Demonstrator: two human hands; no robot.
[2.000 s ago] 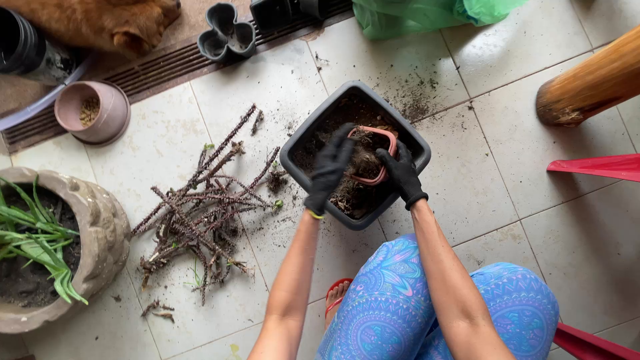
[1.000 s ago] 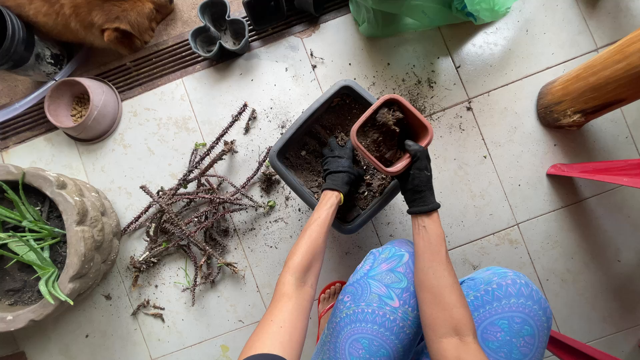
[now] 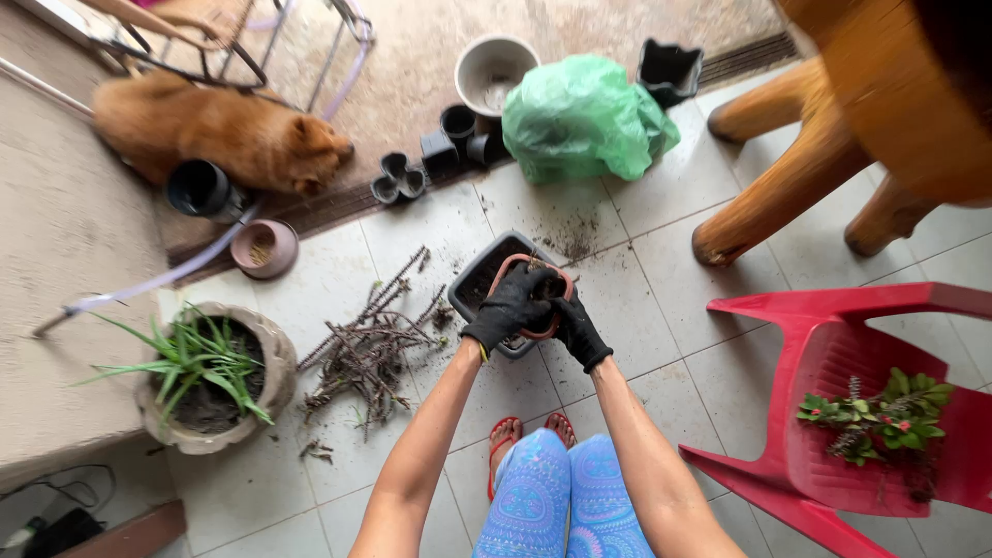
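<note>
Both of my hands wear black gloves. My right hand point(image 3: 577, 329) grips the right wall of a small terracotta-coloured square pot point(image 3: 504, 266), which is tilted above a larger grey square planter point(image 3: 467, 280). Across the small pot's left side and opening lies my left hand point(image 3: 515, 304), its fingers bent down over the soil and roots inside; whether they hold anything is hidden. Dark soil shows in the grey planter. Left of it, a heap of cut thorny stems point(image 3: 372, 349) rests on the tiles.
A stone-like planter with aloe point(image 3: 280, 364), a pink bowl point(image 3: 275, 252) and a lying dog point(image 3: 209, 128) are at left. Black pots point(image 3: 457, 124) and a green plastic bag point(image 3: 581, 116) stand behind. At right are a wooden stool point(image 3: 806, 170) and a red chair point(image 3: 798, 387) bearing flowering cuttings point(image 3: 891, 418).
My left hand has moved from the soil in the grey planter onto the small pot, which my right hand still holds. The view has widened and shifted.
</note>
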